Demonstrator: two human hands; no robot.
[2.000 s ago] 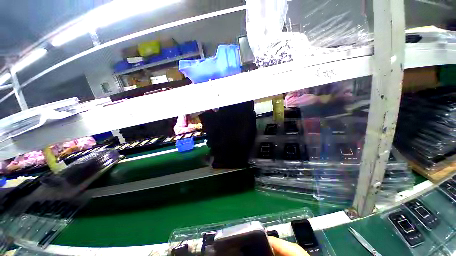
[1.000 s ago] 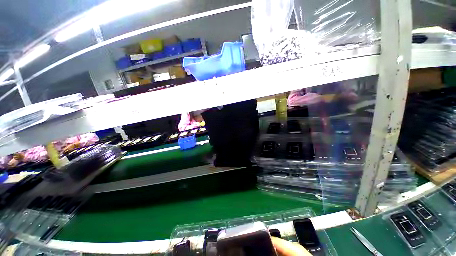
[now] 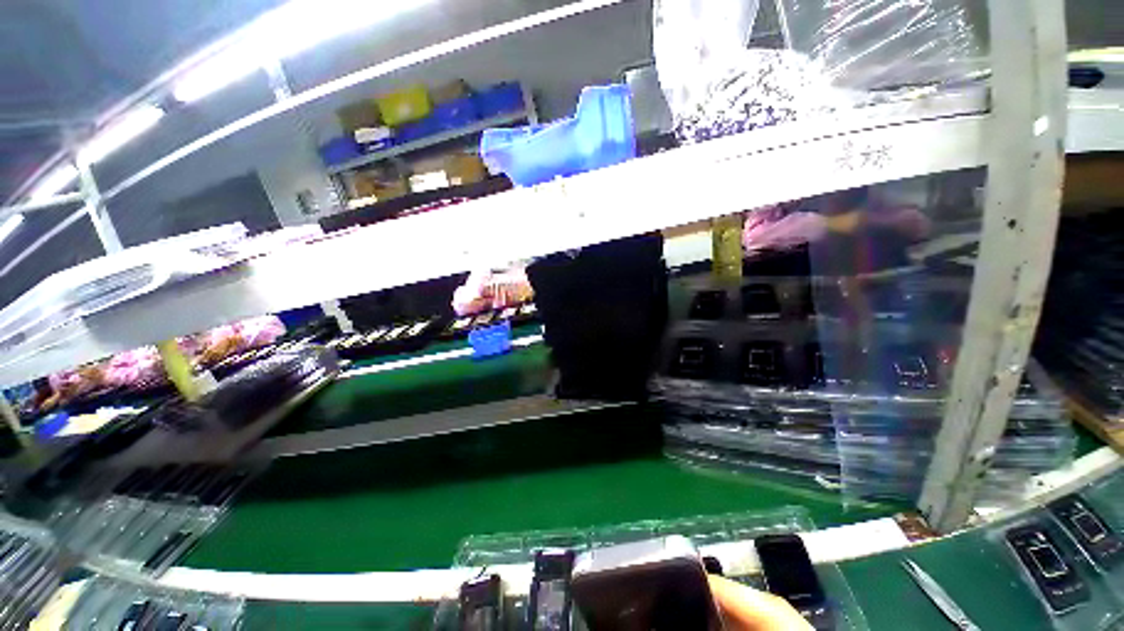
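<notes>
A phone or phone housing (image 3: 647,592) with a silvery top edge and dark face is held up at the bottom edge, partly cut off. A finger or thumb of my right hand (image 3: 754,606) is at its right side; the rest of the hand is out of the picture. My left hand cannot be made out. Behind the phone lies a clear blister tray (image 3: 493,545) with a black phone (image 3: 789,567) at right and dark parts (image 3: 481,602) at left. Scissors (image 3: 939,594), or a similar slim silver tool, lie on the green bench to the right, cut off below.
A neighbouring tray holds black phones (image 3: 1045,565) at right. Stacked trays (image 3: 752,413) stand behind the white post (image 3: 1001,271). A white shelf (image 3: 431,253) crosses above, bearing a blue bin (image 3: 561,142) and plastic bag (image 3: 733,93). More trays (image 3: 148,518) are at left.
The view has shifted, so the shelf, bench and trays appear further right. The phone stays held at the bottom edge with the finger at its right side.
</notes>
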